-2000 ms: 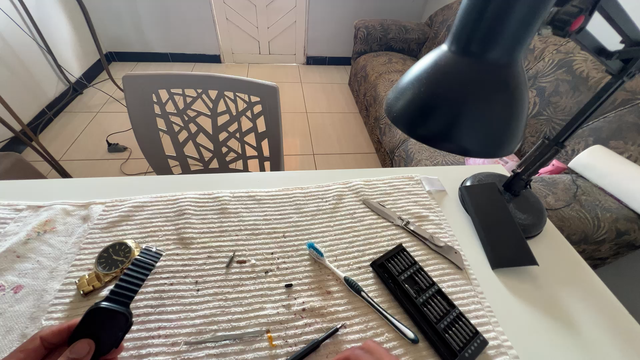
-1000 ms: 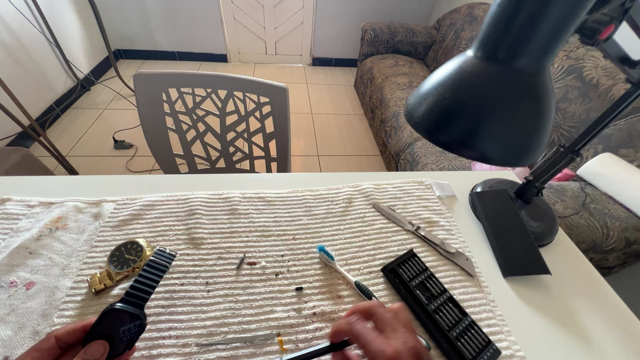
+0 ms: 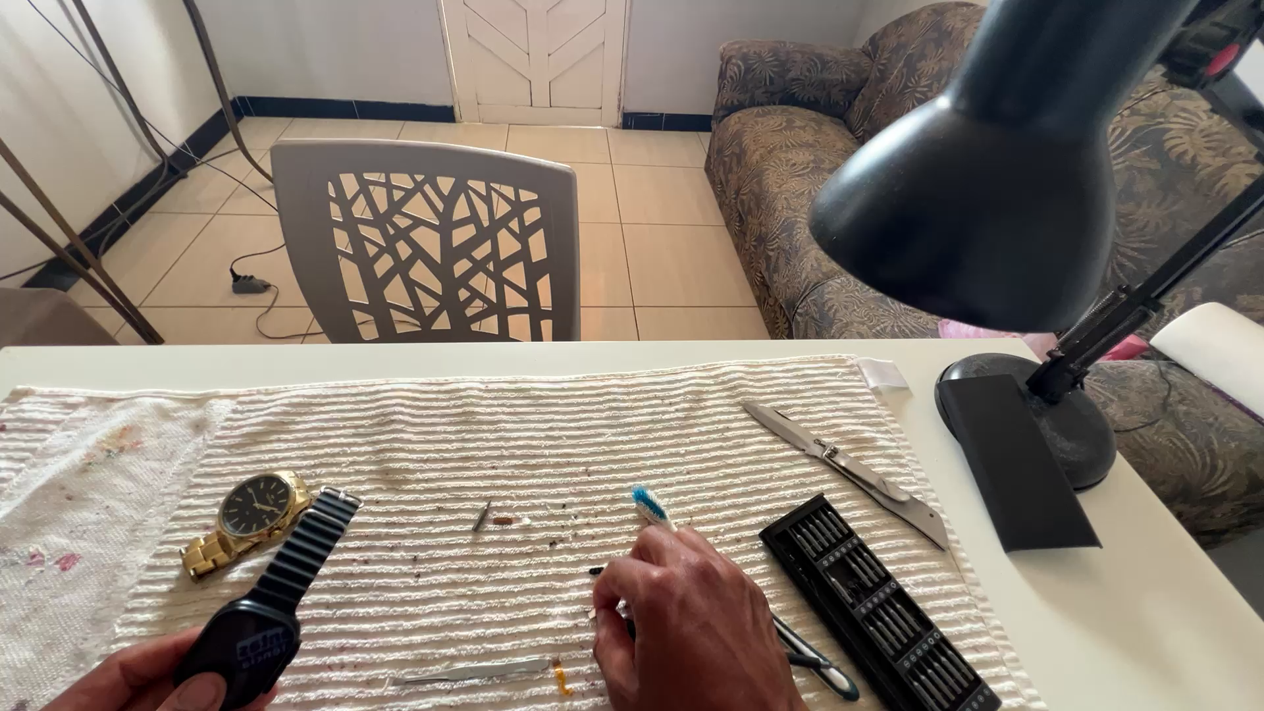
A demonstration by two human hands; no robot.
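At the lower left, my left hand (image 3: pixel 148 681) grips a smartwatch (image 3: pixel 242 647) by its dark case, its ridged black band pointing up and right. Beside that band lies a gold wristwatch (image 3: pixel 259 506) with a black dial. My right hand (image 3: pixel 686 622) is lowered over the towel, fingers curled, covering the middle of a toothbrush (image 3: pixel 650 506) with blue bristles. A dark thin tool shows partly at its fingertips; whether it is held cannot be told. Metal tweezers (image 3: pixel 474 672) lie between the hands. A black case of screwdriver bits (image 3: pixel 879 612) sits right of my right hand.
A striped towel (image 3: pixel 474 425) covers much of the white table (image 3: pixel 1175 612). A folding knife (image 3: pixel 849 474) lies near its right edge, with small parts (image 3: pixel 504 520) around the middle. A black desk lamp (image 3: pixel 968 197) leans over the right side. Behind stand a chair (image 3: pixel 425 153) and a sofa (image 3: pixel 780 178).
My right hand has come in from the bottom edge and moved up over the toothbrush. The black pen-like tool seen lying by it earlier is now mostly hidden. My left hand keeps hold of the smartwatch.
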